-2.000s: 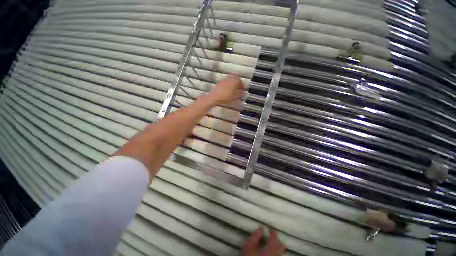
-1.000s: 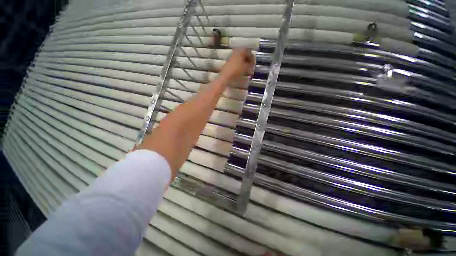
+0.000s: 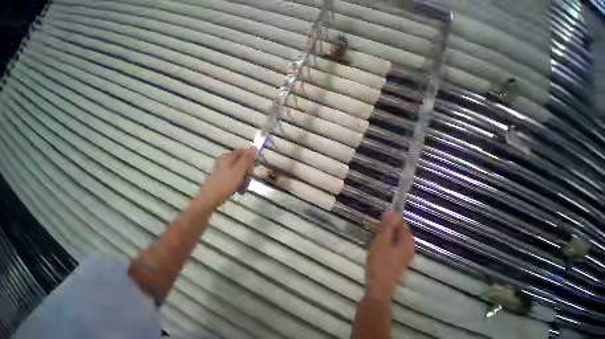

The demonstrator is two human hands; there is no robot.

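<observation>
The silver slatted metal frame (image 3: 416, 145) lies tilted over the cream cloth (image 3: 152, 119) and the bare chrome rods (image 3: 477, 172). My left hand (image 3: 232, 173) grips its left bar near the lower corner. My right hand (image 3: 390, 246) grips the lower end of its right bar. Inside the frame, the cloth ends in a slanting edge with dark gaps and bare rods beyond it. A dark clip (image 3: 337, 48) sits on the cloth inside the frame near the top. A smaller dark clip (image 3: 270, 176) shows beside my left hand.
More clips lie at the right: one at the upper right (image 3: 507, 91), a pale one on the rods (image 3: 516, 140), one further down (image 3: 574, 249) and one at the lower cloth edge (image 3: 509, 298). A bank of shiny rods (image 3: 567, 59) runs along the far right.
My left hand has drawn back from the cloth inside the frame to its left bar. My right hand has come up into view onto the right bar. The frame appears further right.
</observation>
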